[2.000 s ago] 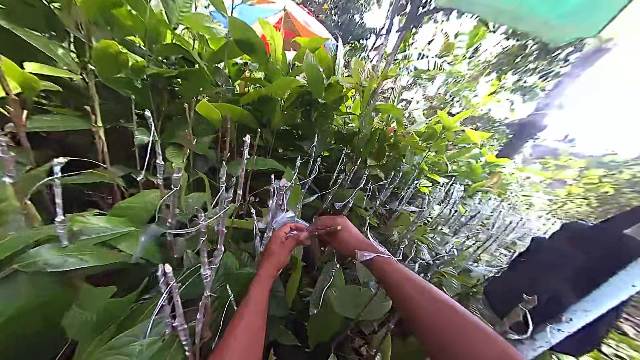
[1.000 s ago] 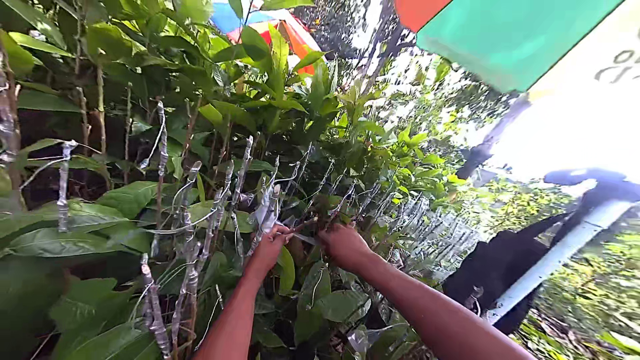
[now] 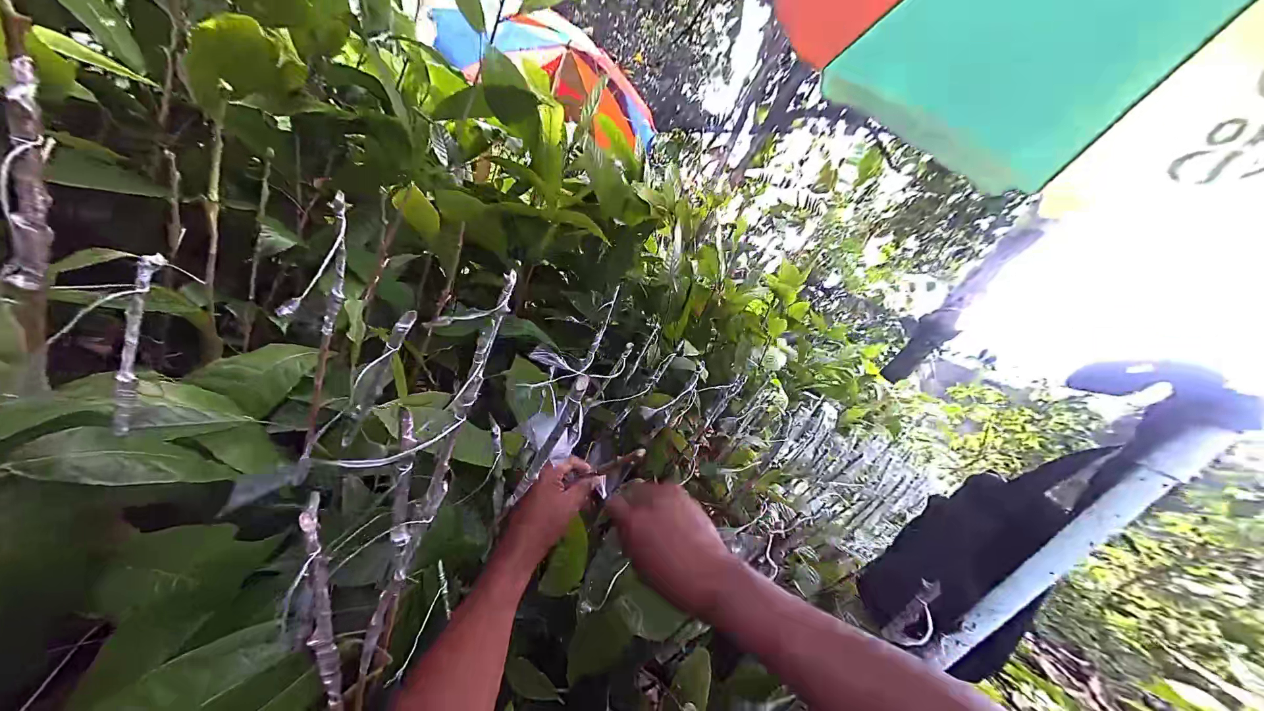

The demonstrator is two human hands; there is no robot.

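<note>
My left hand (image 3: 549, 499) has its thumb and fingertips closed on a thin brown plant stem (image 3: 622, 462), at the middle of the view. Close beside it on the right, my right hand (image 3: 660, 528) is curled, its fingertips hidden behind the hand; a bit of clear plastic film (image 3: 600, 484) shows between the two hands. Just above my left hand stands a grafted stem wrapped in clear film (image 3: 558, 425), with loose film at its side. More wrapped stems (image 3: 477, 380) with trailing film ends rise to the left.
Leafy seedlings (image 3: 128, 425) crowd the left and back. Rows of wrapped stems (image 3: 849, 464) run off to the right. A pale metal pole (image 3: 1076, 548) with a black bag (image 3: 958, 553) slants at lower right. Coloured umbrellas (image 3: 948, 79) (image 3: 568, 64) stand above and behind.
My right hand has lost the bent-over wrist pose seen two seconds ago and now sits lower beside my left hand. The view has shifted, showing more of the near umbrella.
</note>
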